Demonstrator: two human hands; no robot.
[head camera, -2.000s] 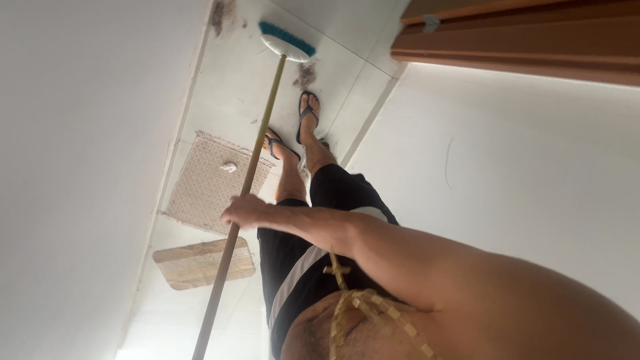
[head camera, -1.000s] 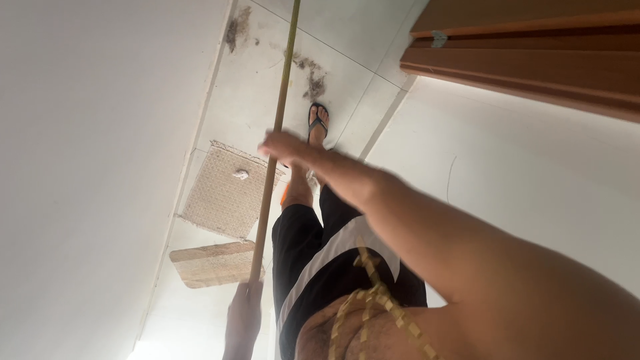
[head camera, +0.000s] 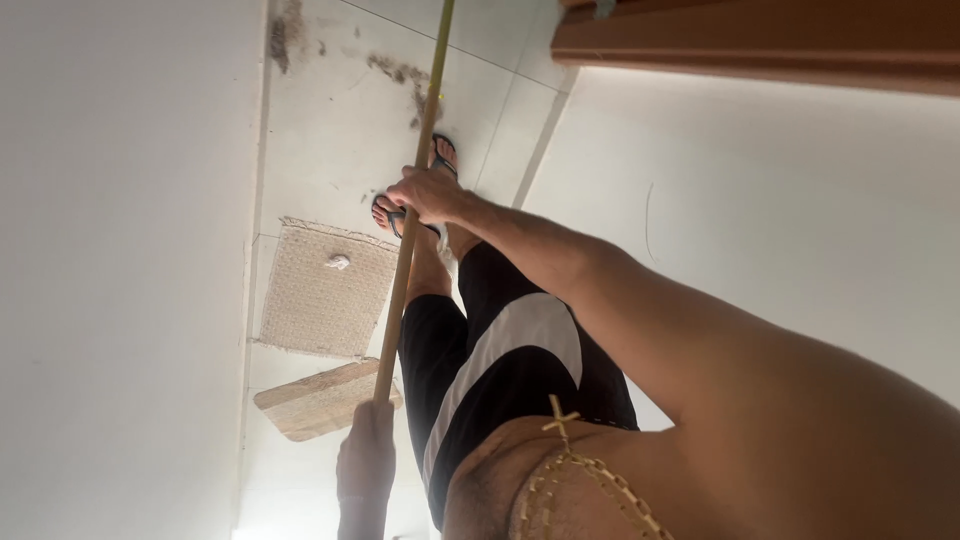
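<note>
A long wooden broom handle (head camera: 397, 300) runs from the top edge down the middle of the view. My right hand (head camera: 426, 193) is closed around its middle, above the flip-flops. Lower down, my left hand (head camera: 366, 450), slightly blurred, grips the handle's near end beside a wooden board. The handle's far end lies outside the frame, so no bristles show. Dark dirt (head camera: 397, 71) is scattered on the pale tiled floor, with another dark patch (head camera: 283, 37) by the left wall.
A woven mat (head camera: 322, 300) with a crumpled white scrap (head camera: 339, 262) on it lies left of my feet. Below it is the flat wooden board (head camera: 315, 401). White walls stand on both sides, and brown wooden trim (head camera: 750, 45) crosses the upper right.
The teal-bristled broom head, seen two seconds ago near my feet, has left the frame. My left hand has come into view on the handle's near end.
</note>
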